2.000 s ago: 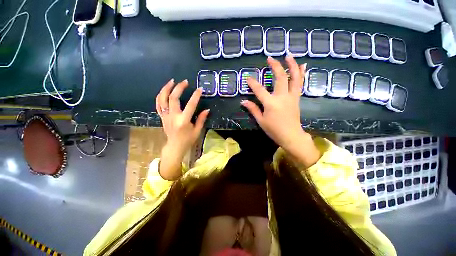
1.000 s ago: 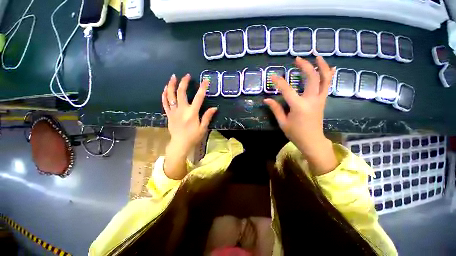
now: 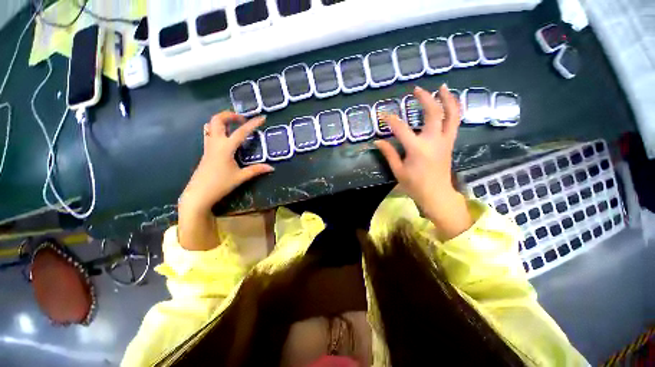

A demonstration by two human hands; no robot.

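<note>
Two rows of small square smartwatches lie on the dark green bench mat, a far row (image 3: 353,74) and a near row (image 3: 332,127). The far row's screens are dark. In the near row some screens show coloured lines and the right ones look bright. My left hand (image 3: 215,165) is at the left end of the near row, fingers spread, a fingertip over the end watch. My right hand (image 3: 425,147) is over the right half of the near row, fingers apart, covering parts of several watches. Neither hand grips anything.
A white tray (image 3: 402,23) with dark watches lies along the far side. A phone (image 3: 85,68) with a white cable (image 3: 91,168), a pen (image 3: 121,75) and a white case (image 3: 136,72) are upper left. Two watches lie apart (image 3: 559,51) at right. A lower tray (image 3: 556,204) and stool (image 3: 61,283) are below.
The view has turned, so the rows slant and more of the far tray shows. My left hand has stayed by the row's left end. Screens under my right hand now show different colours.
</note>
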